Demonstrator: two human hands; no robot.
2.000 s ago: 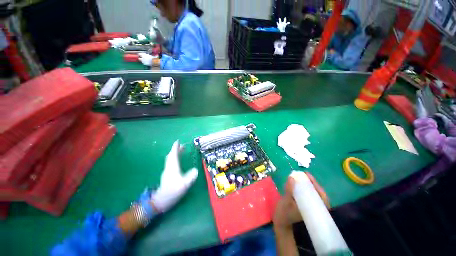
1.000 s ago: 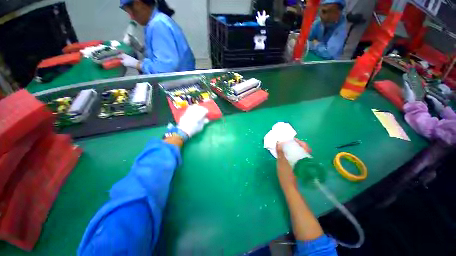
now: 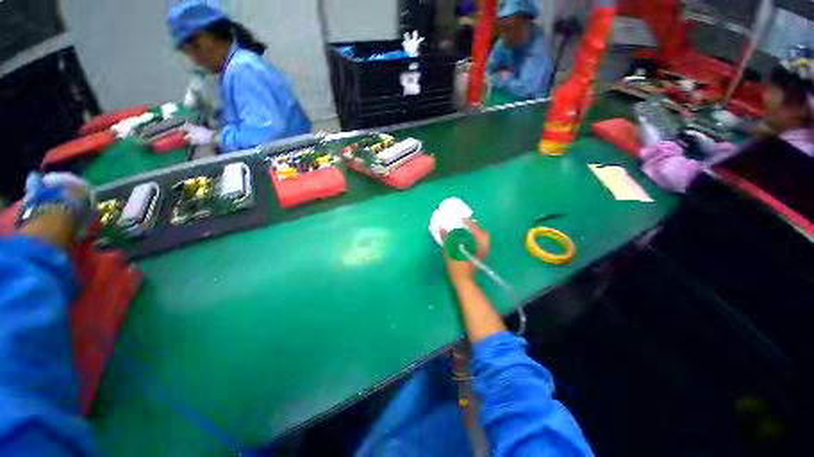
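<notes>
My right hand (image 3: 471,251) is bare and closed around the glue syringe (image 3: 459,243), whose green rear cap and air hose face me. The syringe's front end points at the white crumpled cloth (image 3: 449,214); its tip is hidden. My left hand (image 3: 59,196), in a white glove, is at the far left on the stacked red foam pads (image 3: 105,299), small and blurred; its fingers are not clear.
Circuit boards (image 3: 212,193) stand along the dark conveyor, two on red foam pads (image 3: 309,186). A yellow tape ring (image 3: 550,245) and a paper (image 3: 619,182) lie to the right. An orange-red post (image 3: 568,112) stands behind. People in blue and pink sit around.
My left hand has left the board on its red pad at the conveyor and moved left to the stacked foam. My right hand still holds the syringe at the cloth. The view has shifted right.
</notes>
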